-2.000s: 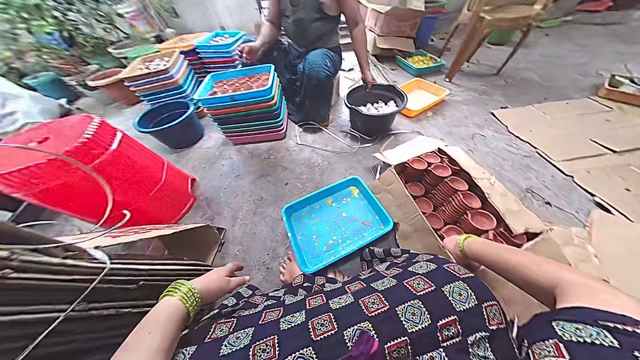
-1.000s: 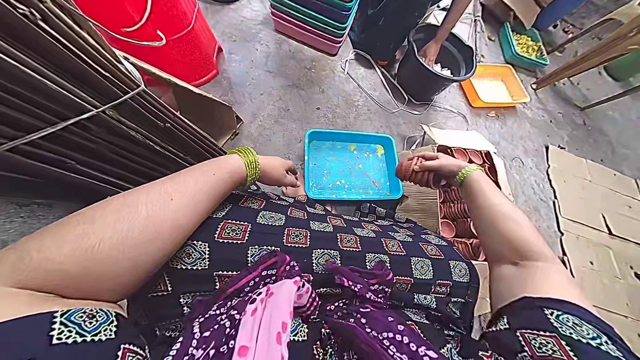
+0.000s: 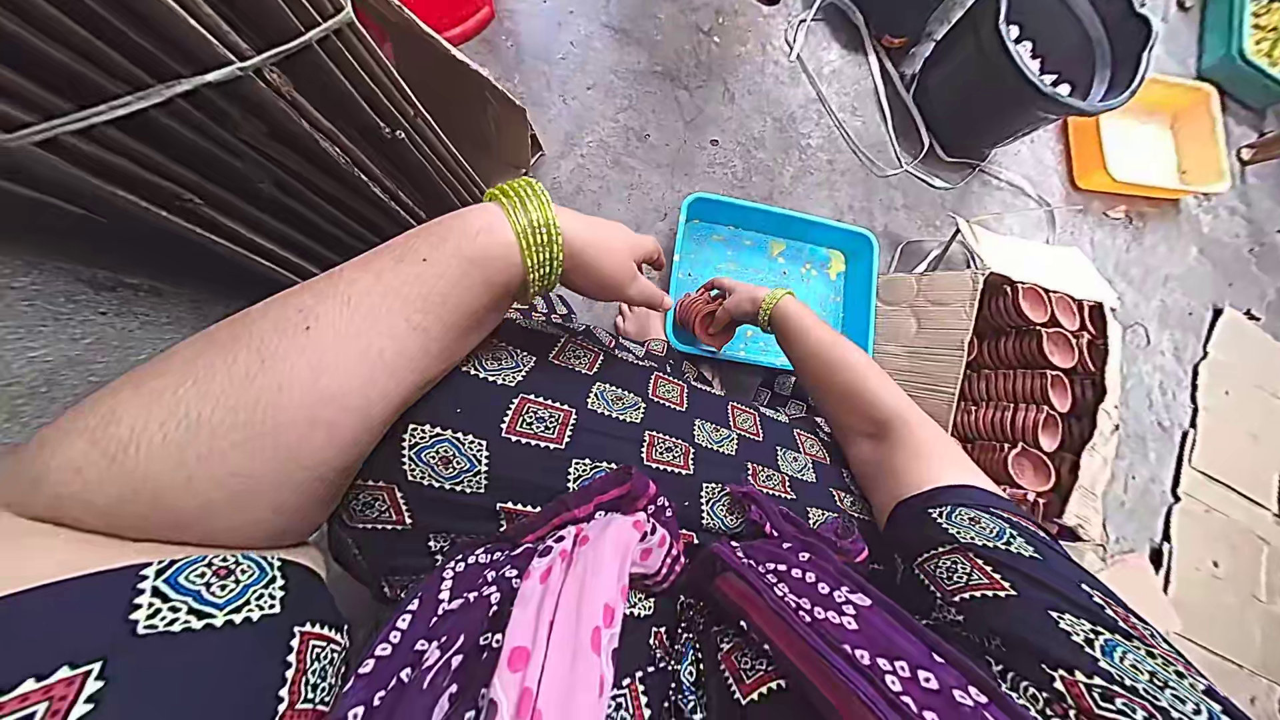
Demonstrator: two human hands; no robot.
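Observation:
My right hand (image 3: 737,303) holds a short stack of reddish-brown clay diya lamps (image 3: 699,316) in the near left corner of a blue plastic tray (image 3: 858,262). The rest of the tray's floor shows yellow and red specks. My left hand (image 3: 612,262), fingers apart and holding nothing, is just past the tray's left rim, its fingertips near the stack. To the right of the tray, an open cardboard box (image 3: 925,335) holds rows of similar clay lamps (image 3: 1020,390) stacked on their sides.
Tied flat cardboard (image 3: 300,120) stands at the left. Beyond the tray are a black bucket (image 3: 975,90) with white pieces inside, a loose white strap (image 3: 880,110), an orange tray (image 3: 1085,160) and a green tray (image 3: 1220,55). Flattened cardboard (image 3: 1235,450) lies at the right.
My right hand was at the box two seconds ago, then beside the tray's right edge with lamps in it; now it is inside the tray's left side. The view has tilted down.

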